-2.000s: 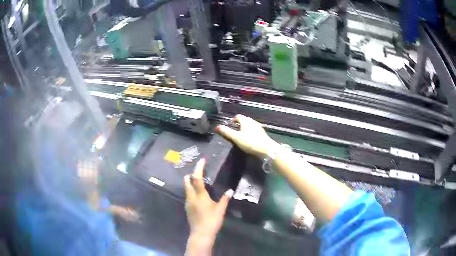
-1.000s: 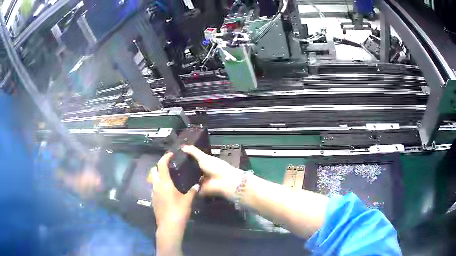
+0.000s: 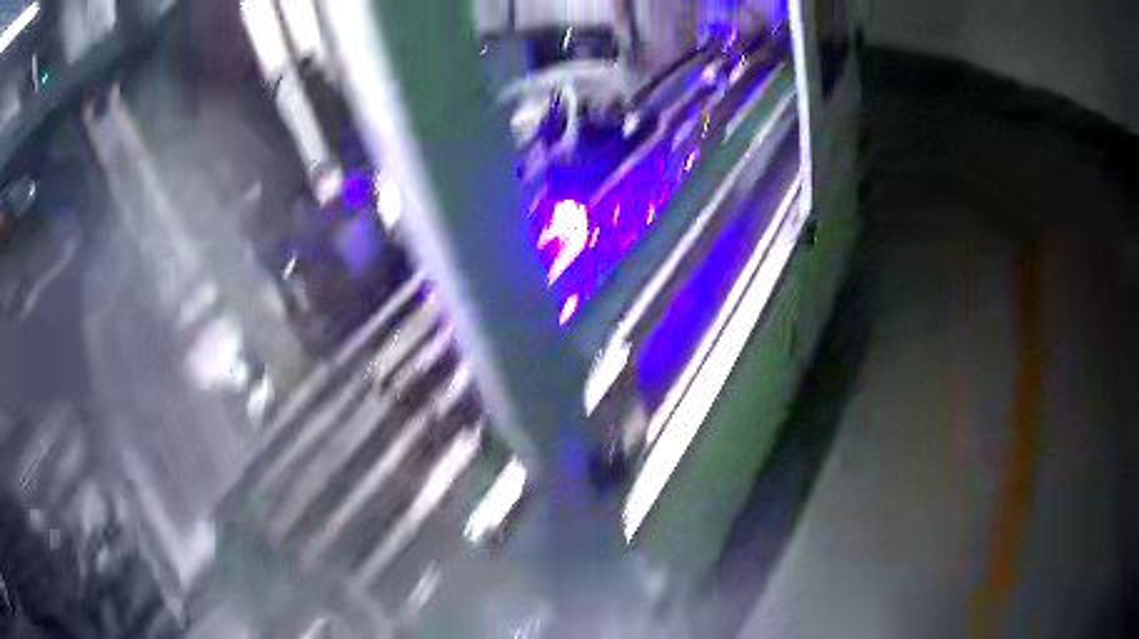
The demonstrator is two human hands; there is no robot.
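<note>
Neither of my hands is in the picture. The view is strongly blurred. Nearest in front are the long silver and dark conveyor rails, slanting up to the right on both sides of a green-grey frame post. Violet-blue light glows over the rails behind the post, with a bright white-pink spot. No tray, fixture block or small parts can be made out.
A green machine side panel runs along the right of the rails. Beyond it lies a grey floor with an orange line. Blurred pale machine parts stand at the left.
The view has swung away from the work ledge to the lit machine section and floor. Both hands, the dark block they held, and the trays have left the picture.
</note>
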